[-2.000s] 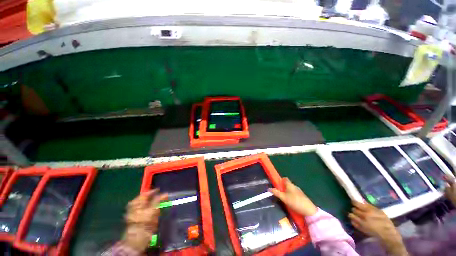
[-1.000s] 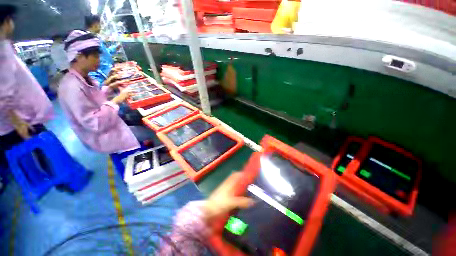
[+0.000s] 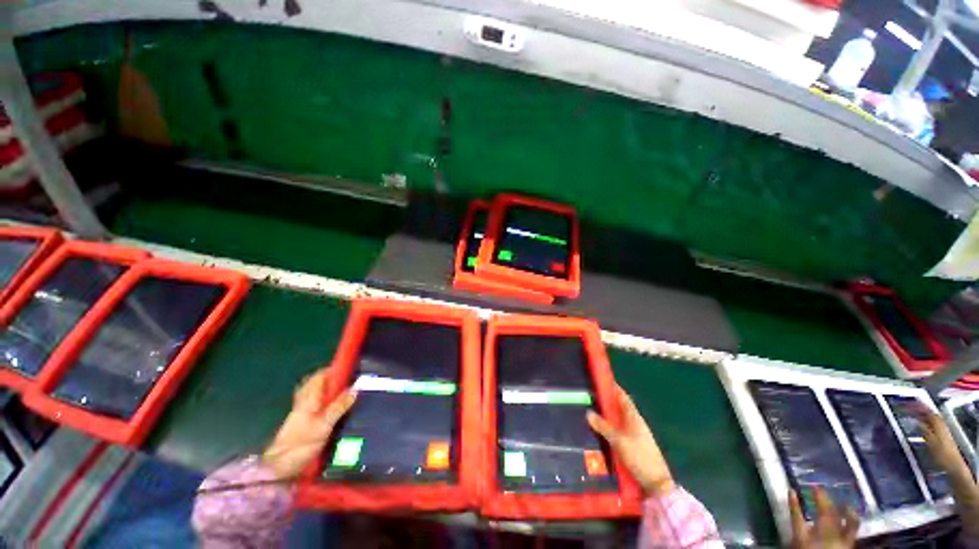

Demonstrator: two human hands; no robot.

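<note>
Two red foam trays, each around one tablet, lie side by side in front of me, edges close together. The left tablet (image 3: 404, 402) and the right tablet (image 3: 550, 413) both show a bar across the middle, a green square low left and an orange square low right. My left hand (image 3: 308, 427) grips the outer left edge of the left tray (image 3: 469, 407), thumb on top. My right hand (image 3: 631, 440) grips the outer right edge of the right tray (image 3: 601, 370), thumb over the rim.
Two small red trays (image 3: 521, 241) overlap on the dark grey board (image 3: 655, 306) behind. A red multi-slot tray (image 3: 134, 349) lies at left. A white multi-slot tray (image 3: 816, 450) lies at right, with another person's hands at it. A shelf edge (image 3: 633, 80) runs above.
The view has swung back from the left. My left hand has gone from touching the left tablet's screen to its tray's outer edge. The two trays now lie straight and close together.
</note>
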